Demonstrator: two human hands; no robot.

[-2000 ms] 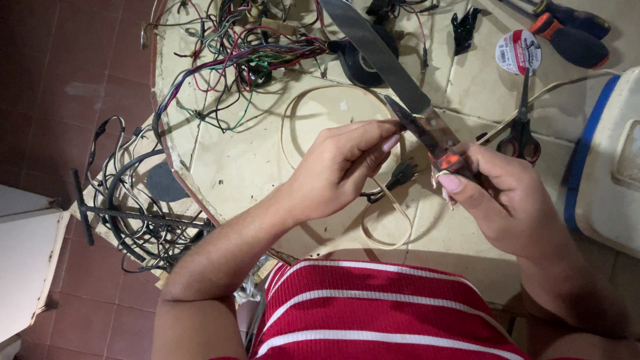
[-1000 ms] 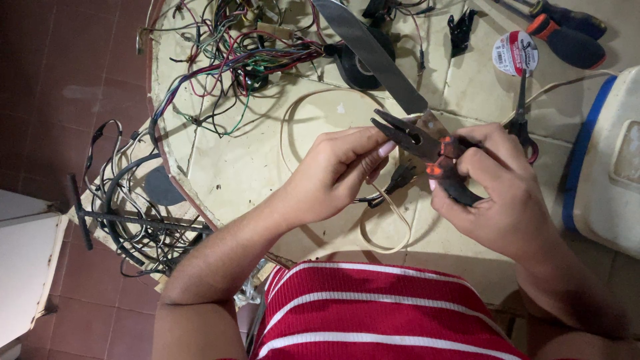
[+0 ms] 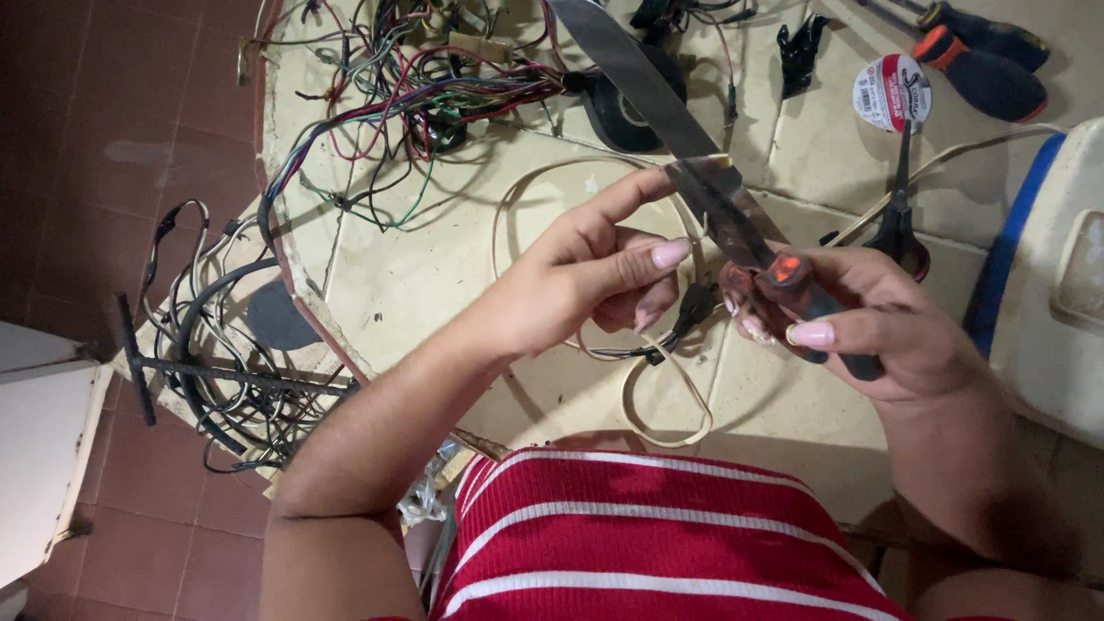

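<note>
My right hand (image 3: 888, 328) grips dark pliers (image 3: 780, 280) with red-orange marks on the handles, their jaws pointing up and left. My left hand (image 3: 595, 267) is beside the jaws, its index finger reaching up to them; whether it pinches a small piece cannot be told. A wide knife blade (image 3: 638, 82) lies behind the jaws, its lower end partly hidden. Below my hands a cream cable (image 3: 668, 435) lies in loops, next to a black plug (image 3: 694, 306). Black scissors (image 3: 900, 220) rest behind my right hand.
A tangle of colored wires (image 3: 414, 95) and a black tape roll (image 3: 638, 99) lie at the back. Screwdrivers (image 3: 983, 78) and a round labeled spool (image 3: 893, 93) are at back right. A white container with a blue rim (image 3: 1018, 241) stands right. More cables (image 3: 224, 345) hang at left.
The pliers have turned in my right hand and their jaws look closer together than a second ago. My left index finger has stretched up toward the jaws.
</note>
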